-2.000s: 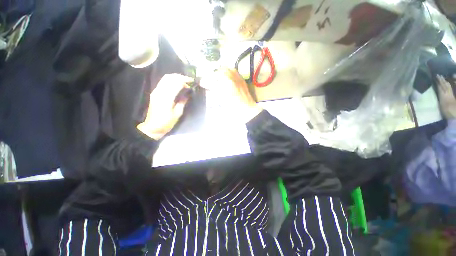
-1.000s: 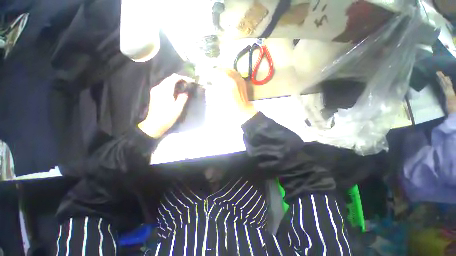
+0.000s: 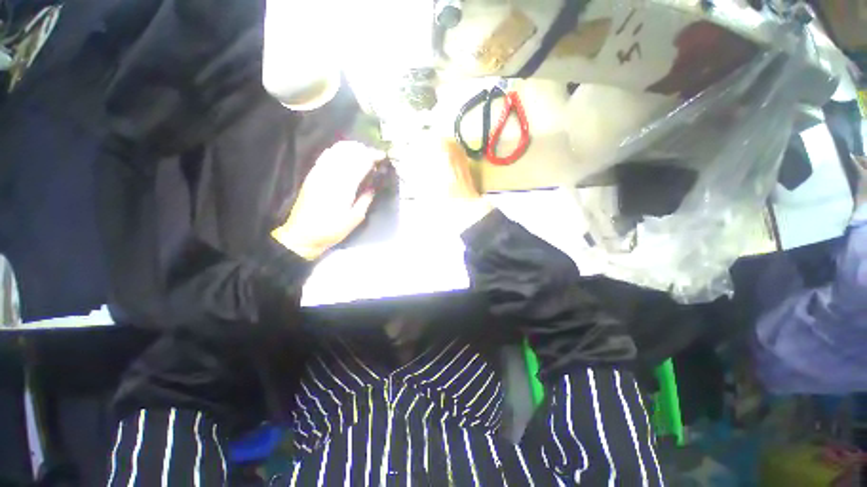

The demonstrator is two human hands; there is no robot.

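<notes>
Black garment fabric (image 3: 181, 162) lies left of the needle area and over the table's left part. The sewing machine (image 3: 594, 48) spans the upper right; its needle area is lost in lamp glare. My left hand (image 3: 333, 198) is just left of the needle area, fingers bent together at a small dark bit of cloth; whether it is pinched cannot be told. My right hand (image 3: 454, 176) is right of the needle area, largely washed out by glare; its fingertips and anything under them are hidden.
Scissors with one black and one red handle loop (image 3: 509, 128) rest by the machine. A crumpled clear plastic bag (image 3: 708, 219) hangs at the right. A person's lilac sleeve (image 3: 813, 328) is at the far right. A green plastic edge (image 3: 669, 399) shows beside the lap.
My left hand has moved right, closer to the needle area. The view has shifted slightly. The dark bit at my left fingertips shows less than one second ago. The other person's hand is nearer the picture's edge.
</notes>
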